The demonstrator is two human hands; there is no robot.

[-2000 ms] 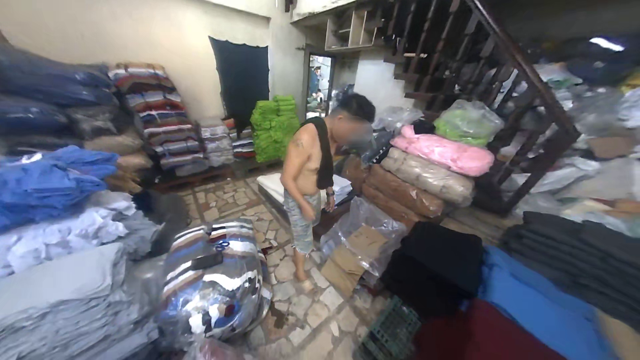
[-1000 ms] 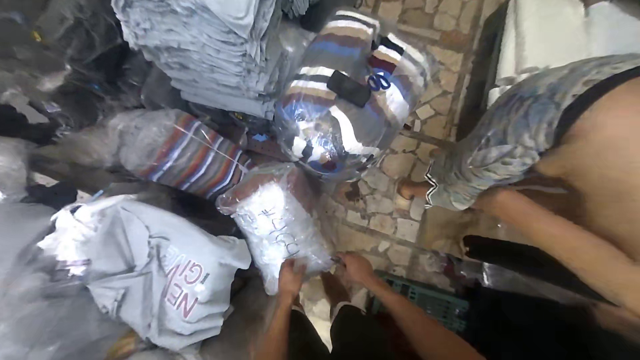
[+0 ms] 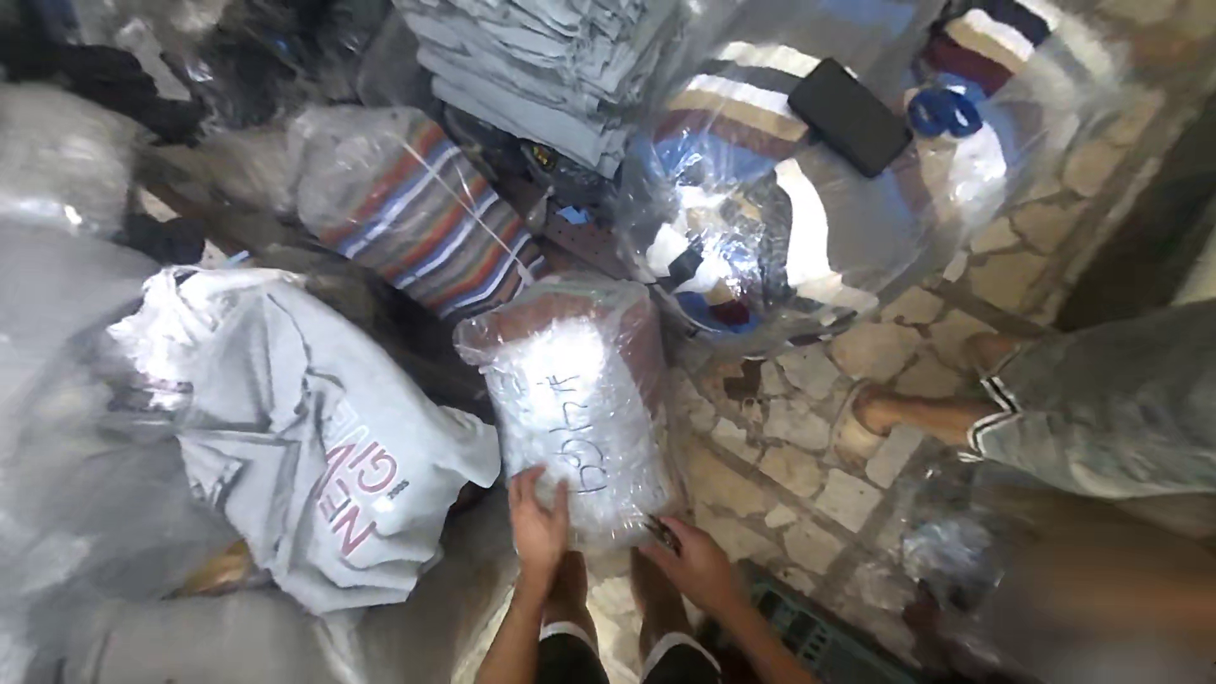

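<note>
A plastic-wrapped white package (image 3: 589, 418) with handwriting on it lies in front of my legs, on or against a reddish-brown wrapped bundle (image 3: 646, 342). My left hand (image 3: 539, 518) rests on its near left edge, with thumb and fingers apart. At the near right corner, my right hand (image 3: 692, 560) has its fingers closed around a small dark tool (image 3: 663, 534), whose kind I cannot tell. Beyond the package, a large clear plastic bag of striped textiles (image 3: 807, 228) bears a black phone (image 3: 848, 118) and a blue roll or pair of rings (image 3: 944, 112).
A grey printed garment (image 3: 332, 446) drapes over bagged goods at the left. Folded grey cloth (image 3: 541, 76) is stacked at the top, near a striped textile bundle (image 3: 437, 218). A person's leg (image 3: 931, 415) stands on the stone floor at the right. A green plastic crate (image 3: 807, 627) sits at the lower right.
The view has swung down from the room to the package and my hands. My left hand stays at the package's near edge; the other person's arm no longer reaches across the lower right.
</note>
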